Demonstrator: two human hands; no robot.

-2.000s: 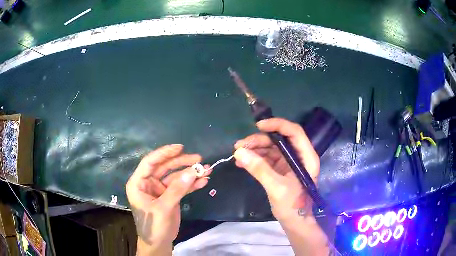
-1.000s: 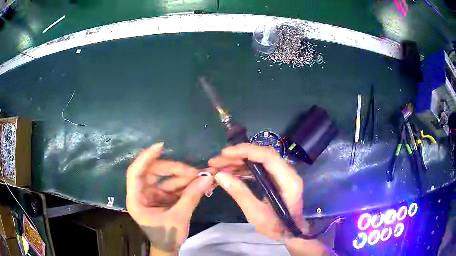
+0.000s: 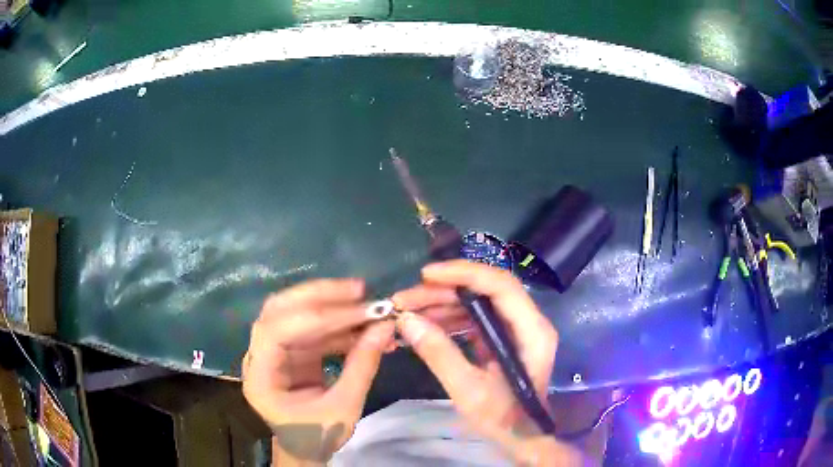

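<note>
My left hand (image 3: 315, 351) holds a tiny white ring-like component (image 3: 379, 310) between thumb and fingertips. My right hand (image 3: 470, 342) touches it there with thumb and finger, and also holds a soldering iron (image 3: 434, 219) in the same hand, its tip pointing up and left, away from the component. A black cylindrical housing (image 3: 571, 237) lies on its side on the mat, right of my right hand. A round circuit board (image 3: 486, 248) lies at its left end, partly hidden by my right hand. Both hands are slightly blurred.
A pile of tiny silvery bits (image 3: 534, 82) and a clear cup (image 3: 475, 71) stand by the white strip (image 3: 365, 38). A pale stick (image 3: 648, 214), tweezers (image 3: 675, 205) and pliers (image 3: 751, 264) lie right. A parts box (image 3: 41, 274) is left; glowing rings (image 3: 703, 401) lower right. A dark shape (image 3: 795, 137) crosses the blue box.
My hands have come together at the white component; the wire strand seen between them earlier is no longer clear. The circuit board has come into view beside the housing. A dark shape has appeared at the upper right.
</note>
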